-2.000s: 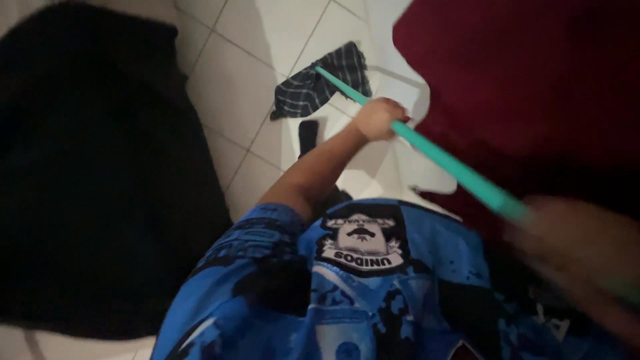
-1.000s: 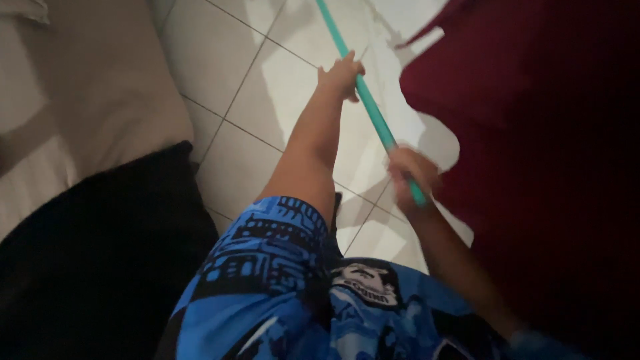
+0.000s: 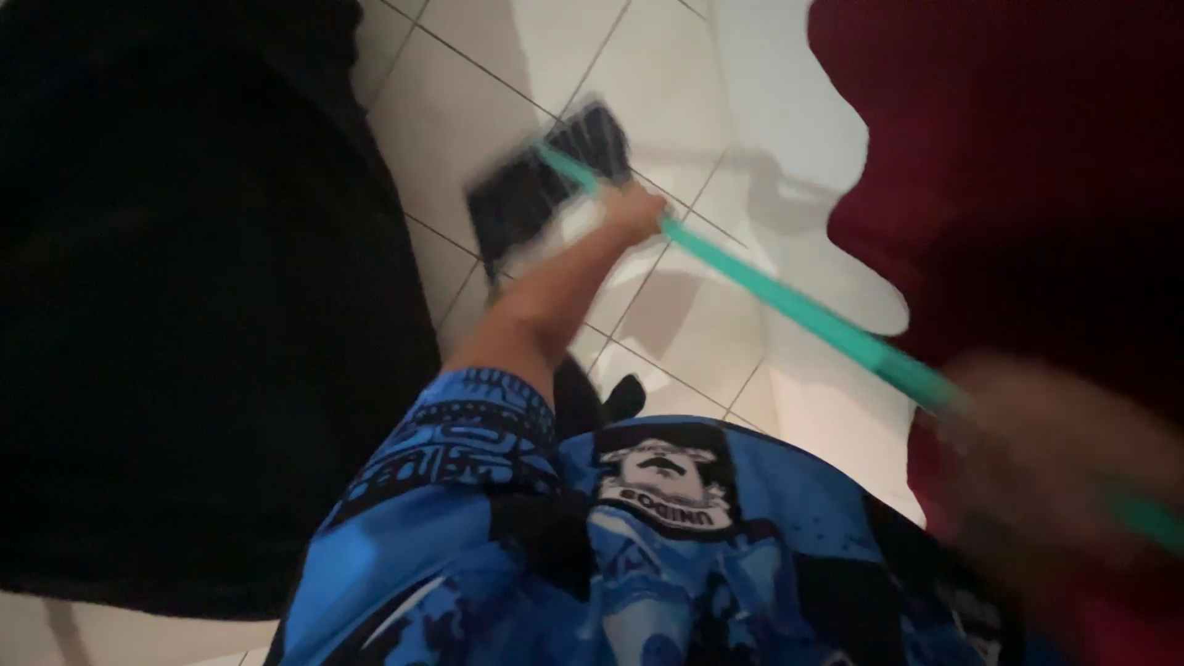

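My left hand (image 3: 634, 213) is closed around the lower part of a turquoise pole (image 3: 786, 301), near its far end. Toward the pole's upper end, my right hand (image 3: 1054, 453), blurred, grips it at the right edge of the view; a short piece of pole shows beyond it. At the low end of the pole lies a dark striped cloth (image 3: 546, 176) on the tiled floor. The cloth is blurred, and whatever joins it to the pole is hidden.
A large black cloth-like surface (image 3: 185, 324) fills the left side. On the right hangs dark red fabric (image 3: 999, 185) with a wavy edge, beside a white surface (image 3: 786, 111). Light floor tiles (image 3: 481, 55) run between them. A dark shape, perhaps footwear (image 3: 626, 395), shows below my left forearm.
The pole stood steeper one second ago, with its cloth end out of view; now it slants and the cloth is back in view. My right hand has moved out to the right.
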